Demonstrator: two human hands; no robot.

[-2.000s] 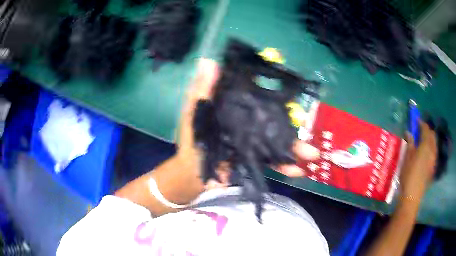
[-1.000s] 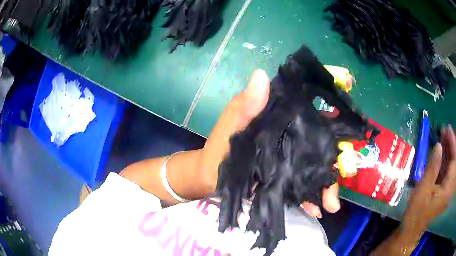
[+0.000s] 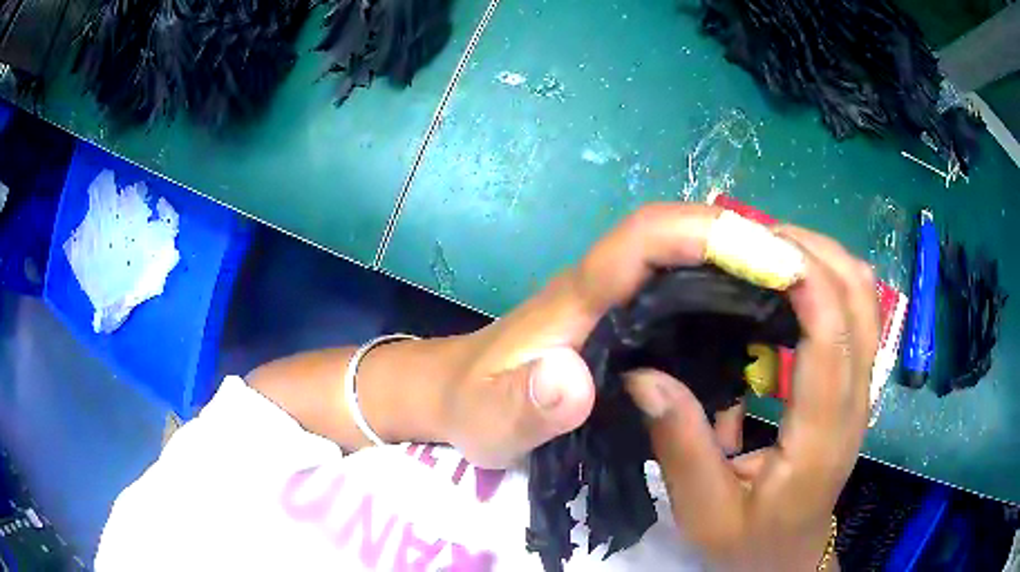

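A black fringed piece [image 3: 604, 492] is held in both hands above the lap, its ragged strips hanging down over the shirt. My left hand [image 3: 537, 369] holds it from the left, thumb in front, with yellow wraps on its fingers. My right hand [image 3: 783, 413] is curled around the piece's right side, its thumb at the dark hollow in the middle. The fingers overlap, so the exact grip on the far side is hidden. A red packet [image 3: 891, 318] lies behind the right hand, mostly covered.
A blue pen or knife [image 3: 922, 302] lies right of the packet, beside a small black piece [image 3: 971, 318]. Black heaps lie at the upper right [image 3: 833, 73] and upper left [image 3: 196, 56]. A blue bin [image 3: 207, 302] with white material [image 3: 121, 251] stands below the green table's edge [image 3: 336, 248].
My right hand has come from the table's right side near the blue object to the black piece and taken hold of it. The piece is now curved inward and the packet is more covered.
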